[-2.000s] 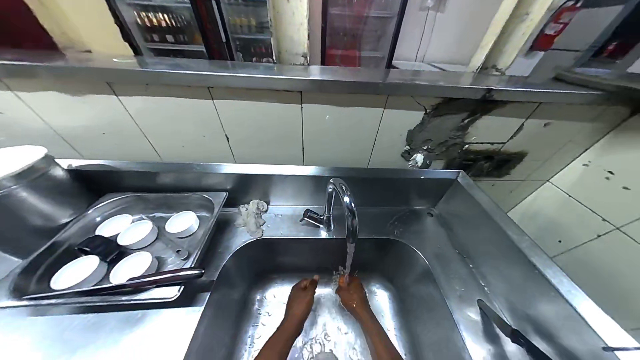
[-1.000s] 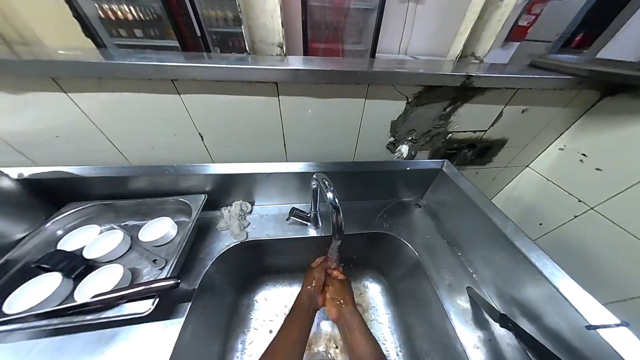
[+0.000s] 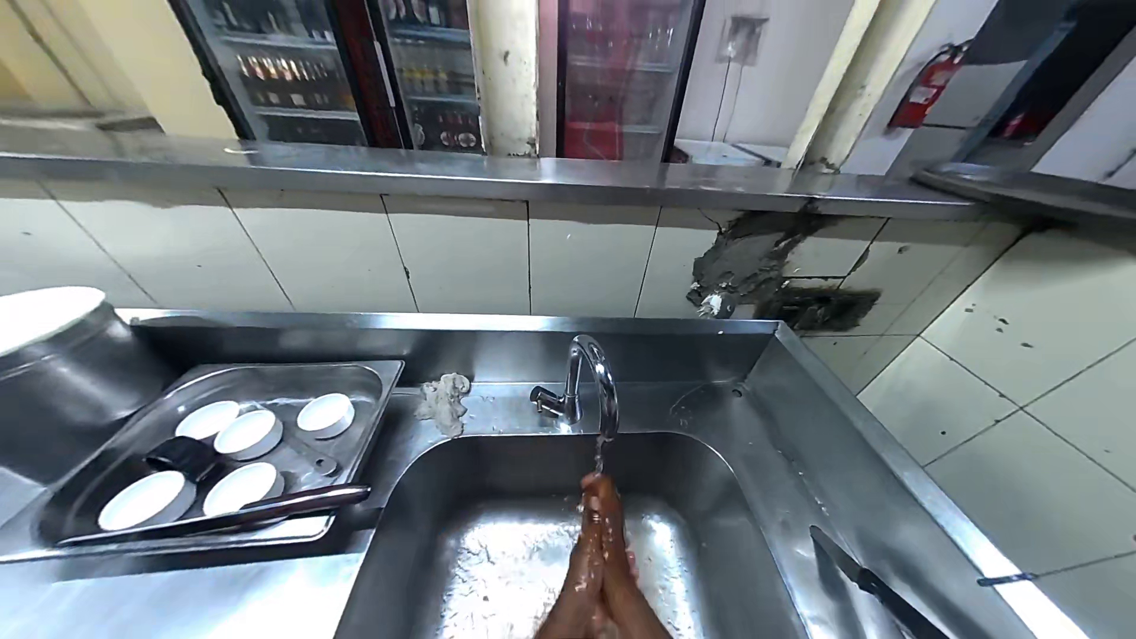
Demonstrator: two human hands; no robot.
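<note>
Water runs from the curved chrome faucet (image 3: 596, 382) onto my two wet hands, which are pressed palm to palm over the stainless steel sink basin (image 3: 497, 532). My left hand (image 3: 583, 541) lies against my right hand (image 3: 616, 537), fingers pointing toward the spout. Neither hand shows any object in it; the inner sides of the palms are hidden. A crumpled whitish cloth or scrubber (image 3: 444, 404) rests on the sink ledge left of the faucet.
At left a metal tray (image 3: 390, 377) holds several white bowls (image 3: 249, 434) and a dark-handled utensil (image 3: 306, 502), beside a large metal pot (image 3: 71, 390). A black-handled knife (image 3: 856, 572) lies on the right drainboard. A steel ledge (image 3: 532, 180) runs above the tiled wall.
My hands were apart under the faucet, then clasped together; now they are flat against each other with the fingers extended.
</note>
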